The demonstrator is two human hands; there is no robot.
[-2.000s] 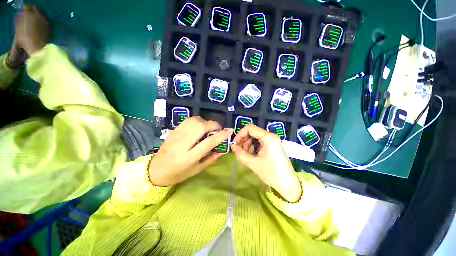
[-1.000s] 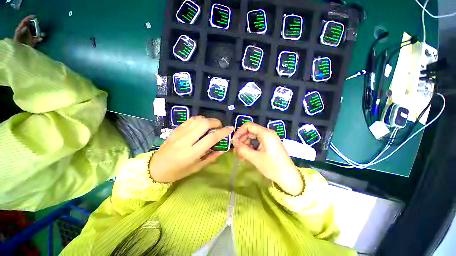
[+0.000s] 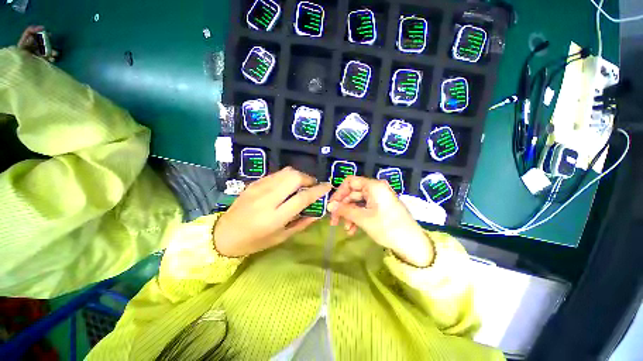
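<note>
A smartwatch (image 3: 314,205) with green lines of text on its dark screen is held at the near edge of the black foam tray (image 3: 331,53). My left hand (image 3: 268,213) grips it from the left, its fingers covering part of it. My right hand (image 3: 374,213) is at the watch's right edge, thumb and index finger pinched close beside it; whether they touch it is hard to tell. Strapless watches lie in most tray pockets, such as one near the middle (image 3: 352,131). The pocket above my left hand and one in the second row hold no watch.
A coworker's sleeve (image 3: 77,134) and hand holding a small device are at left. A white power strip (image 3: 582,106), black cables and white cable loops lie on the green mat at right, beside a small dark-faced square device (image 3: 564,161). A white panel (image 3: 515,307) is below the bench edge.
My hands stay around the watch, with small shifts of my right fingers. The coworker's arm has drawn back to the left, and a small device now shows in that hand.
</note>
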